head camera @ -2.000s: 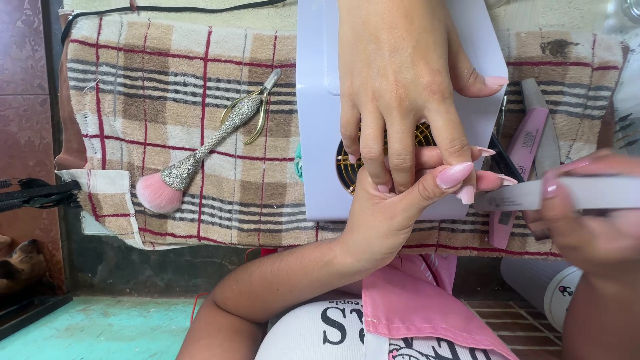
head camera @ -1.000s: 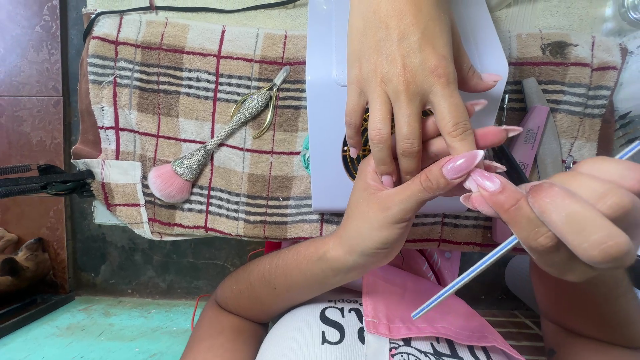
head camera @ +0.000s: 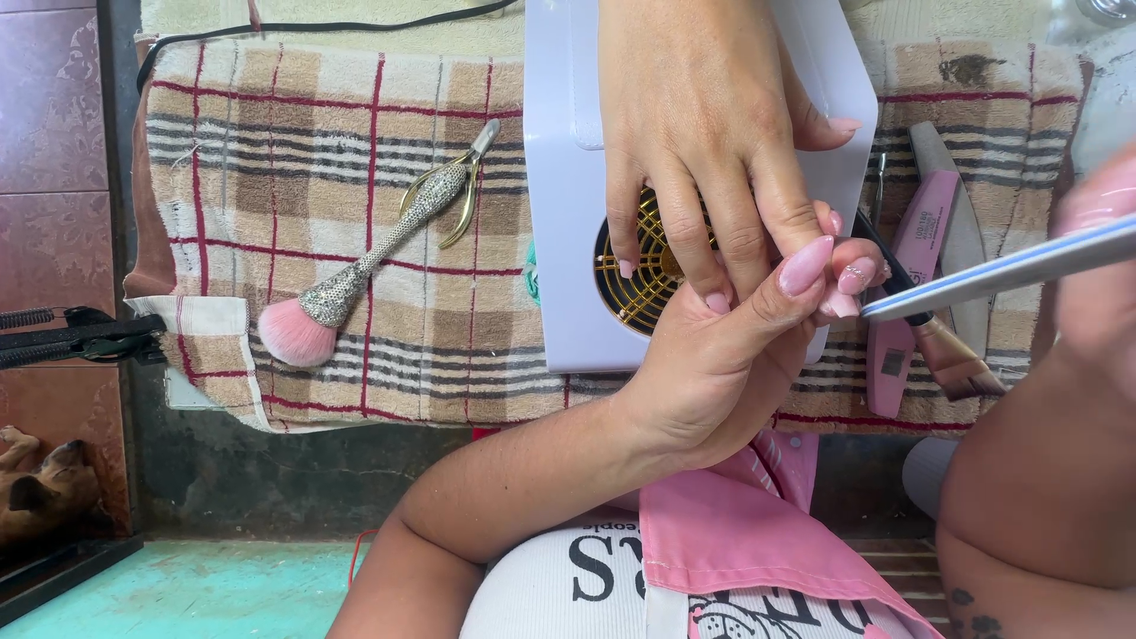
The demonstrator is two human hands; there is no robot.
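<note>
My left hand (head camera: 728, 364) grips a finger of another person's hand (head camera: 701, 115), which reaches in from the top, palm down. That hand rests over a white nail dust collector (head camera: 577, 319) with a round black fan and gold grille (head camera: 648, 257). The gripped fingertip has a long pink nail (head camera: 839, 303). At the right edge my right hand (head camera: 1100, 257), blurred and partly out of frame, holds a grey nail file (head camera: 1003, 275) with a blue core line. The tip of the file is at that nail.
Left of the collector, a pink dust brush (head camera: 355, 275) lies over gold-handled nippers (head camera: 466, 213) on a plaid towel (head camera: 311, 204). On the right are a pink file (head camera: 914, 266), a grey file (head camera: 967, 248) and a flat brush (head camera: 954, 364). A black clamp (head camera: 98, 337) stands at left. A dog (head camera: 49, 488) lies lower left.
My right hand came in to the gripped finger one second ago with the file slanting down; now it is back at the right, the file's tip at the nail. My left hand keeps its hold.
</note>
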